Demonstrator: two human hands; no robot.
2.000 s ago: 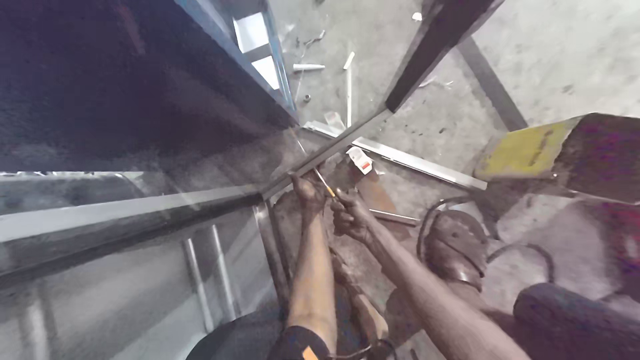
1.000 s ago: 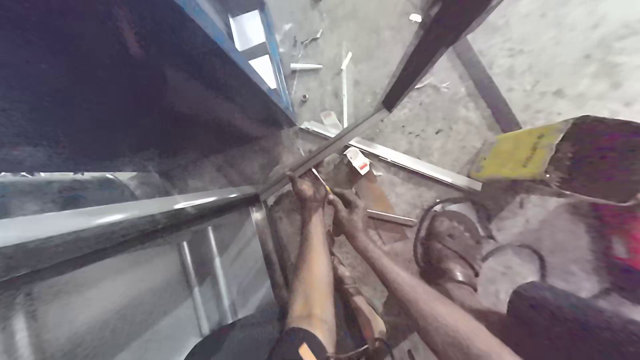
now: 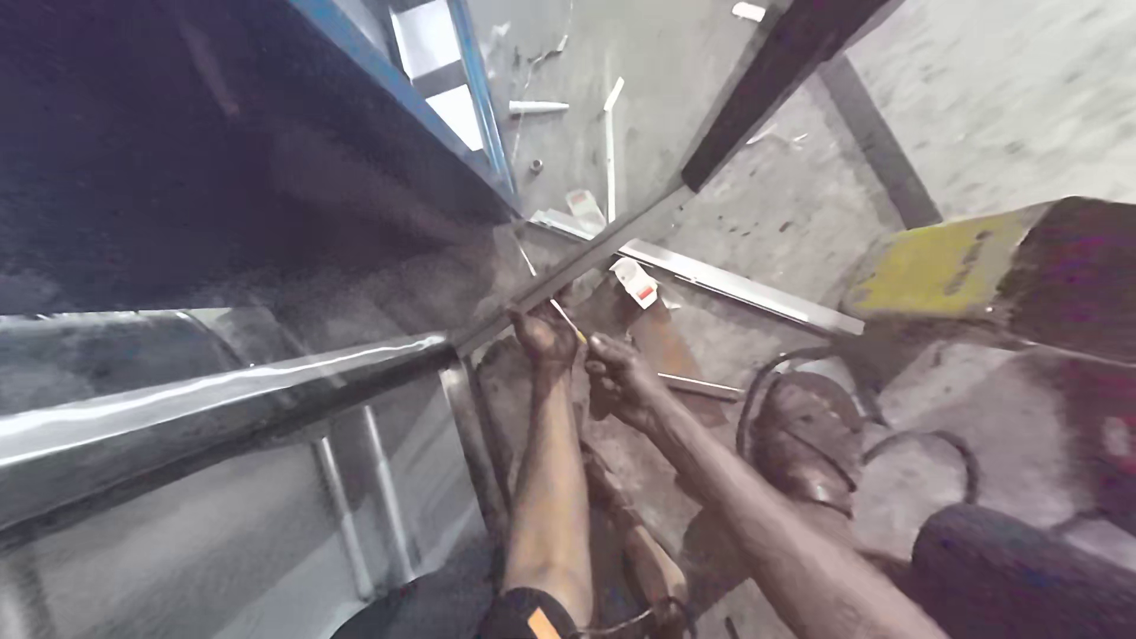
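My left hand (image 3: 543, 339) is at the metal frame rail (image 3: 581, 259), its fingers against the underside near the corner; whether it holds anything is hidden. Just right of it, my right hand (image 3: 619, 373) is closed on a thin rod-like tool (image 3: 568, 321), perhaps a screwdriver, with a pale shaft and a yellowish part by the fingers. The shaft points up and left toward the rail. A thin light rod or wire (image 3: 525, 252) shows on the far side of the rail.
A dark metal post (image 3: 763, 98) rises at the upper right. Silver metal strips (image 3: 741, 286) and a small white packet (image 3: 635, 282) lie on the floor beyond my hands. To the right are a yellow and dark box (image 3: 950, 262), a cable (image 3: 972, 470) and a shoe (image 3: 808, 435). Blue-edged panel (image 3: 399, 98) stands upper left.
Both hands stay at the rail. The tool's angle at my right hand has shifted slightly.
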